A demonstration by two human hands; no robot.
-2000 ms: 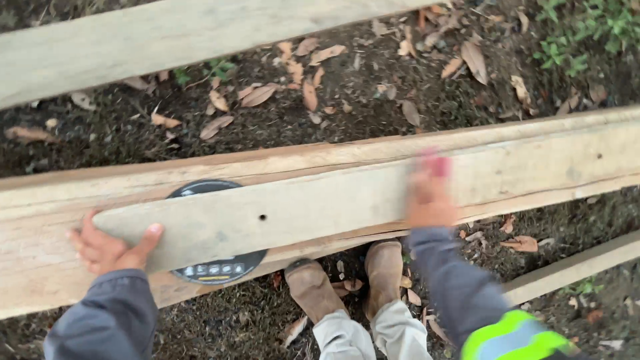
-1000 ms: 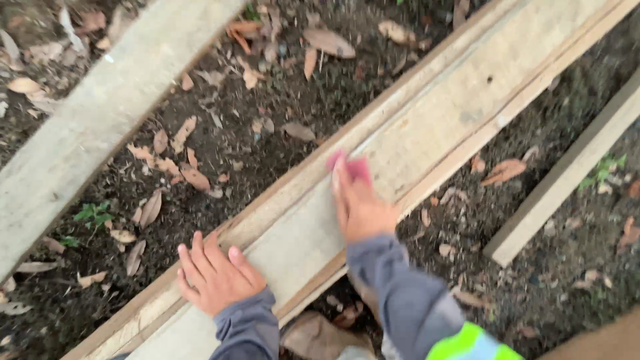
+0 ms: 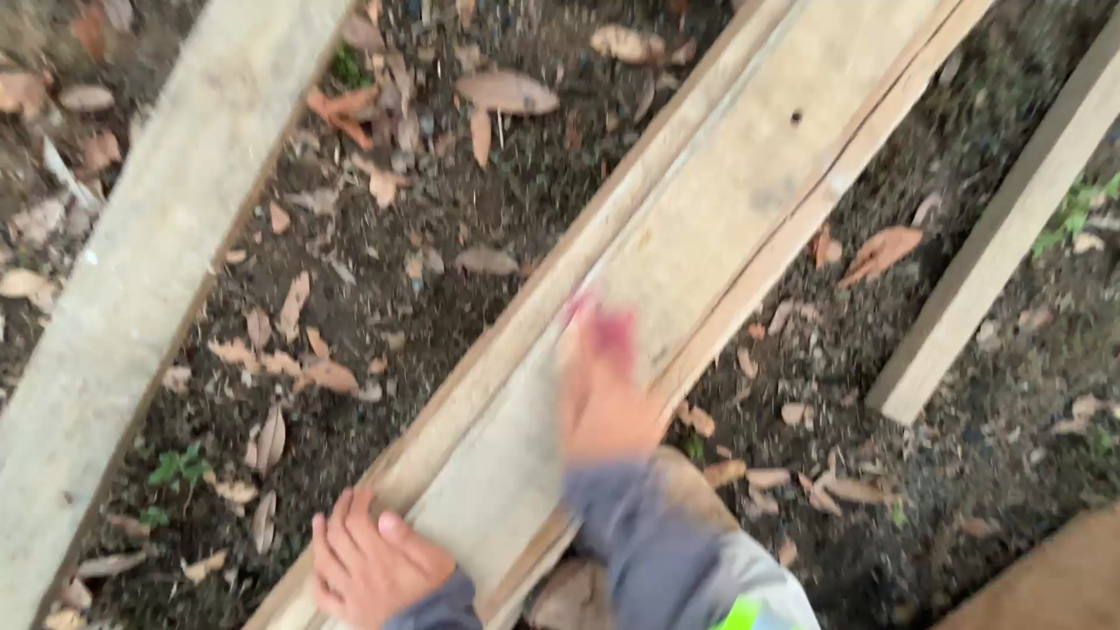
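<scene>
A pale wooden board (image 3: pixel 700 236) with a small dark hole lies lengthwise on a wider wooden plank (image 3: pixel 455 394), running from bottom left to top right. My right hand (image 3: pixel 608 402), blurred, holds a red-pink piece of sheet or pad (image 3: pixel 615 337) against the board's face; its exact kind cannot be told. My left hand (image 3: pixel 372 560) rests on the board's lower end, fingers slightly apart, over its far edge, with nothing else visible in it.
Another pale plank (image 3: pixel 166 236) lies at the left. A narrow wooden batten (image 3: pixel 989 254) lies at the right, and a brown surface fills the bottom right corner. Below is dark soil with dry leaves (image 3: pixel 507 92). A brown shoe (image 3: pixel 573 595) shows under the planks.
The view has turned and come nearer the boards. The round dark disc under the board, seen two seconds ago, is out of view. My right hand still holds the red-pink piece.
</scene>
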